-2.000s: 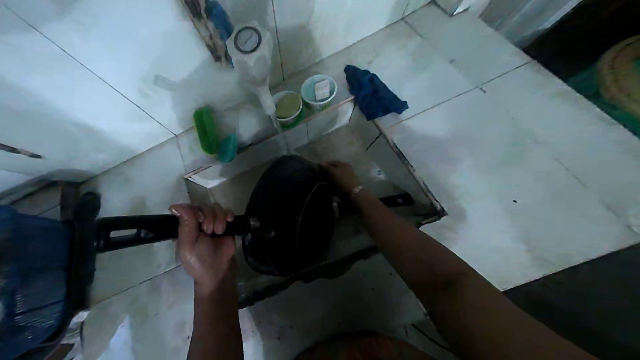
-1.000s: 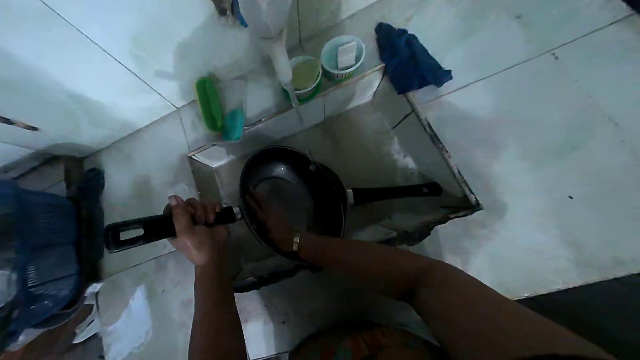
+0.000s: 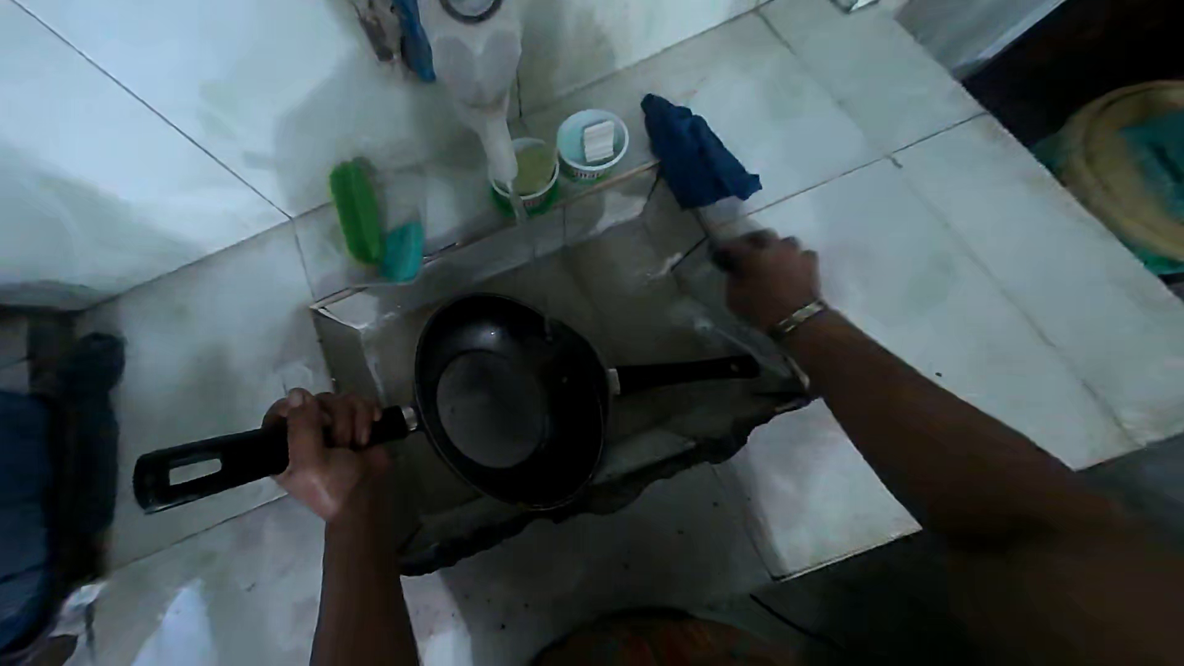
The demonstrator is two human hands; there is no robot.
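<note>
My left hand (image 3: 335,450) grips the black handle of a dark frying pan (image 3: 495,407), which is held tilted over a tiled sink basin. Water runs into the pan from a white tap (image 3: 499,153). A second black handle (image 3: 689,372) sticks out to the right from behind the pan; the rest of that piece is mostly hidden. My right hand (image 3: 770,276) is over the basin's right edge, just below a dark blue cloth (image 3: 698,153). It is blurred, so whether it holds anything is unclear.
On the sink's back ledge stand a tub with yellowish contents (image 3: 532,171) and a tub holding a white block (image 3: 592,148). A green brush (image 3: 356,211) and a teal piece (image 3: 402,252) lie left of them. The basin's front rim (image 3: 601,495) is rough and broken.
My right hand has left the inside of the pan and moved up and right to the basin's edge near the cloth. My left hand has kept hold of the pan handle.
</note>
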